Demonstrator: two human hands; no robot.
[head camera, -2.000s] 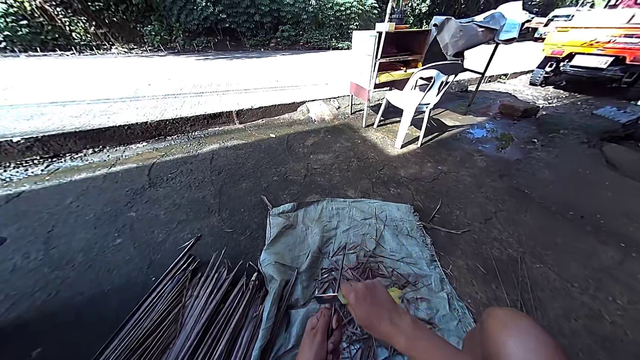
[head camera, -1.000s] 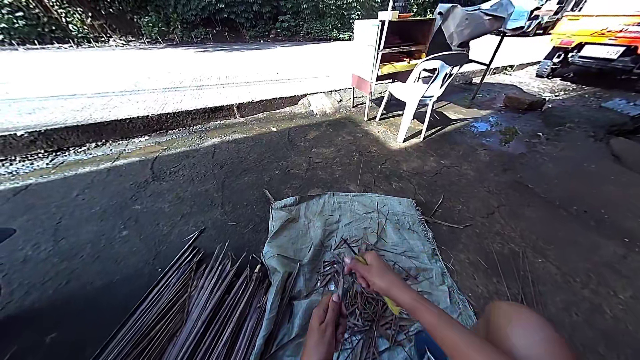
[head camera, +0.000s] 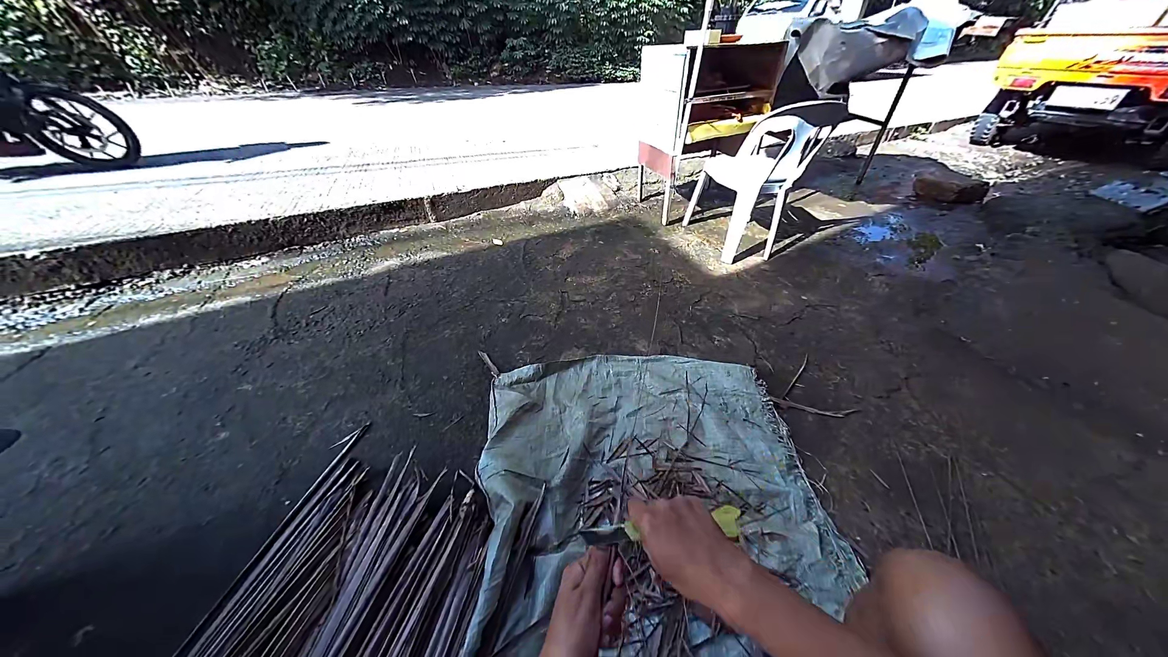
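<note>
My right hand is closed on the yellow handle of a knife, whose blade points left, just above my left hand. My left hand grips a thin dark frond strip, partly hidden by the fingers. Both hands are over a pale green woven sack spread on the ground. Short brown cut pieces lie scattered on it under and around the hands. To the left, a bundle of long dry palm fronds overlaps the sack's edge.
My bare knee is at the lower right. A white plastic chair stands beside a metal cabinet. Beyond the concrete road edge, a motorcycle wheel shows at far left. An orange vehicle and a rock are at the upper right.
A motorcycle has come into view at the upper left. The knife, turned upward between the hands one second ago, now points left above my left hand.
</note>
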